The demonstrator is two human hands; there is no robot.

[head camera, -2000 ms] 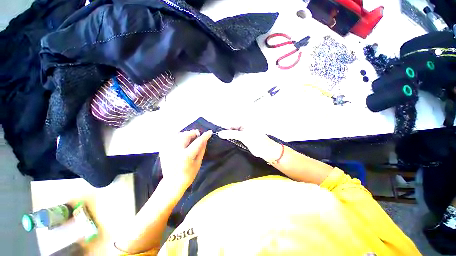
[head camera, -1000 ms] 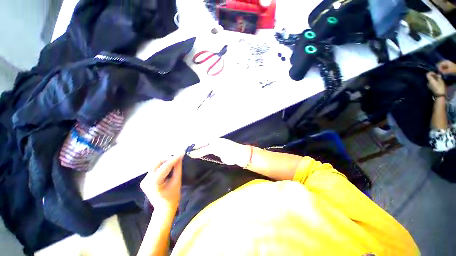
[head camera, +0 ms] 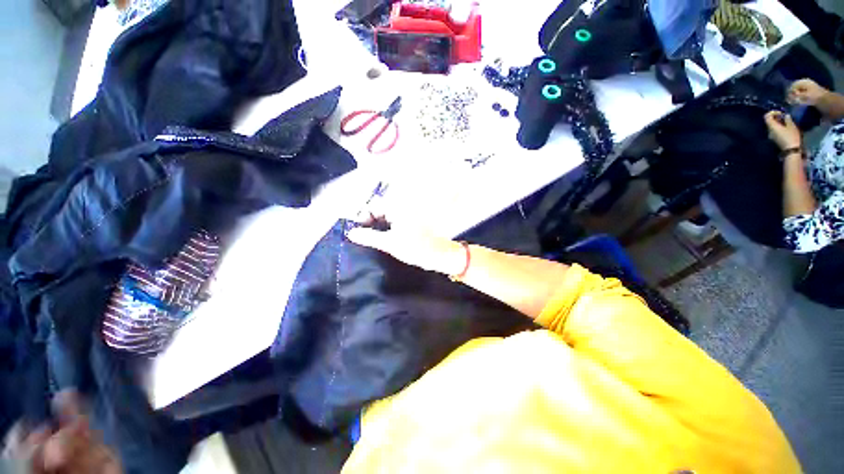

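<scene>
My right hand (head camera: 403, 244) is at the table's front edge, its fingers on the top corner of a black garment piece (head camera: 347, 301). The piece hangs over the edge onto my lap and shows a pale stitch line. My left hand (head camera: 63, 446) is blurred and cut off at the lower left, away from the piece; whether it holds anything cannot be told. No needle or thread can be made out. Small snips (head camera: 378, 192) lie just beyond my right hand.
A black jacket heap (head camera: 102, 213) and striped bundle (head camera: 153, 301) are at left. Red-handled cutters (head camera: 372, 127), a silver pile (head camera: 448, 111), pliers (head camera: 478, 160), a red stand (head camera: 463, 35) and black cones (head camera: 532, 116) lie on the white table (head camera: 231, 278). Another person's hands (head camera: 794, 116) work at right.
My left hand has left the garment and moved far to the lower left. The garment piece is now spread wider below my right hand. The view has turned rightward.
</scene>
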